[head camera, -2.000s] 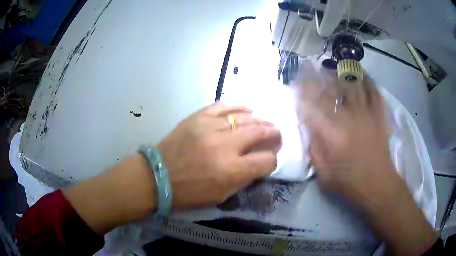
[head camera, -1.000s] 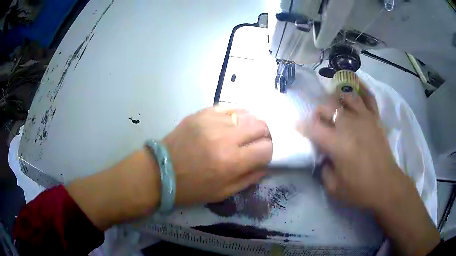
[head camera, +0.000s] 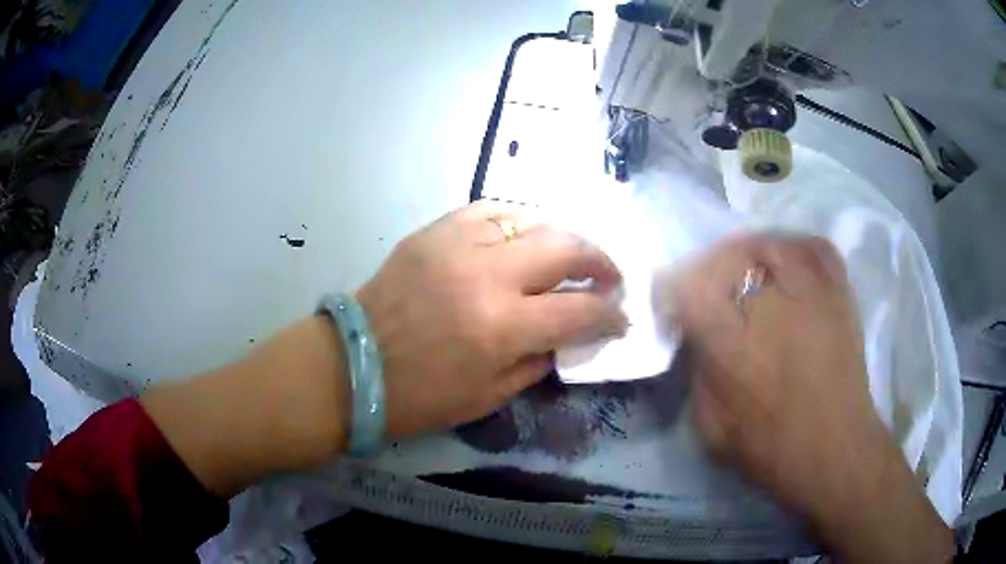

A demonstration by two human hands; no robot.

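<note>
A white garment piece (head camera: 623, 355) lies on the machine bed in front of the presser foot (head camera: 625, 149), brightly lit, its near edge showing between my hands. More of the white cloth (head camera: 871, 237) spreads to the right, behind my right hand. My left hand (head camera: 485, 314) is on the piece's left side, thumb and fingers pinching it. My right hand (head camera: 772, 342) is blurred at the piece's right edge, fingers curled. Whether it grips cloth is unclear. The needle tip is lost in glare.
The sewing machine head (head camera: 883, 55) with its cream tension knob (head camera: 766, 154) stands above right. The slide plate (head camera: 524, 121) is left of the foot. A tape measure (head camera: 485, 520) runs along the front edge. Narrow tools (head camera: 927, 143) lie at right. White cloth hangs at left (head camera: 55, 380).
My right hand has moved down from beside the knob, uncovering it and cloth behind. My left fingers now pinch the piece, and its near edge shows more clearly.
</note>
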